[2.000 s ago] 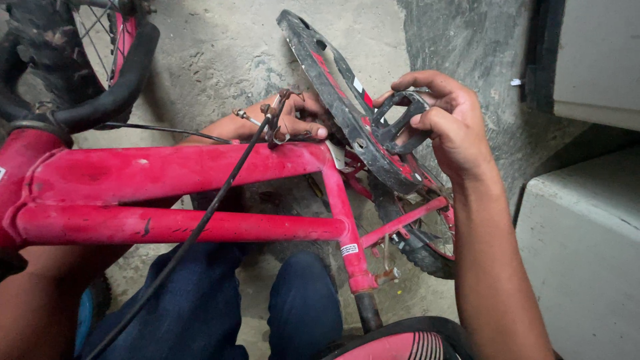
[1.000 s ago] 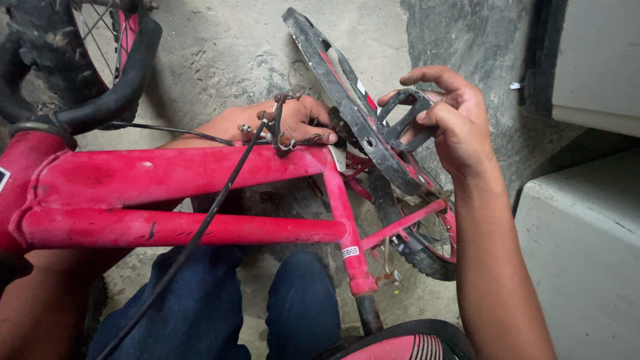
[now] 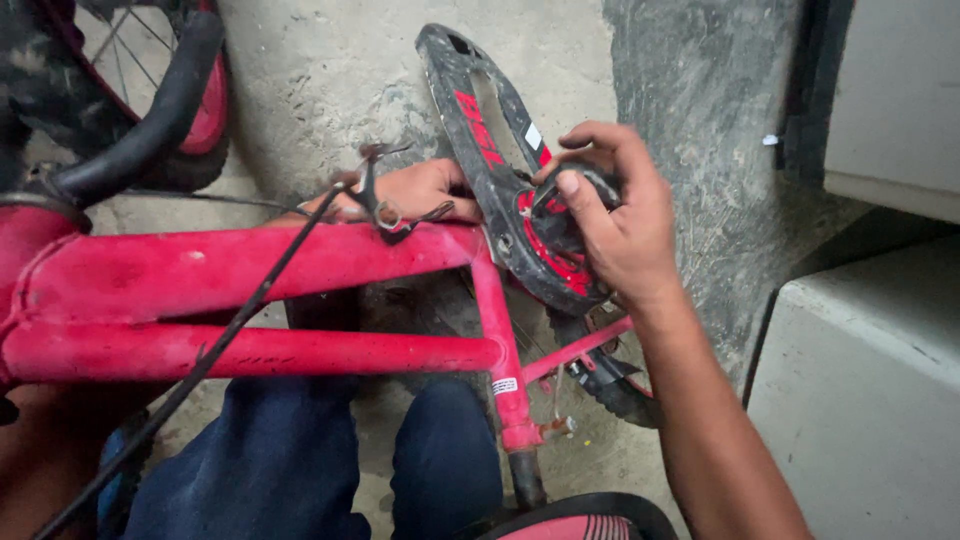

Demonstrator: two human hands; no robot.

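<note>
The pink bicycle frame [image 3: 262,262] lies across the view, head tube at the left and saddle [image 3: 585,521] at the bottom. My right hand [image 3: 622,217] grips a black pedal [image 3: 589,187] at the outer face of the black chain guard [image 3: 480,150], which has red lettering. Behind the top of the frame, my left hand [image 3: 420,191] reaches to the inner side of the guard; its fingertips are partly hidden there, and what they hold cannot be told. A rusty brake caliper [image 3: 367,187] stands in front of that hand, with a black cable [image 3: 255,300] running from it.
Black handlebar [image 3: 150,135] and the knobby front tire [image 3: 45,82] are at the upper left. The rear tire [image 3: 622,397] is below the guard. Pale box-like objects [image 3: 862,375] stand on the right. My knees in blue jeans [image 3: 450,457] are under the frame.
The chain guard's printed outer face has turned more toward the view. My right hand has shifted with the pedal and its fingers are now closer around it. My left hand remains behind the frame.
</note>
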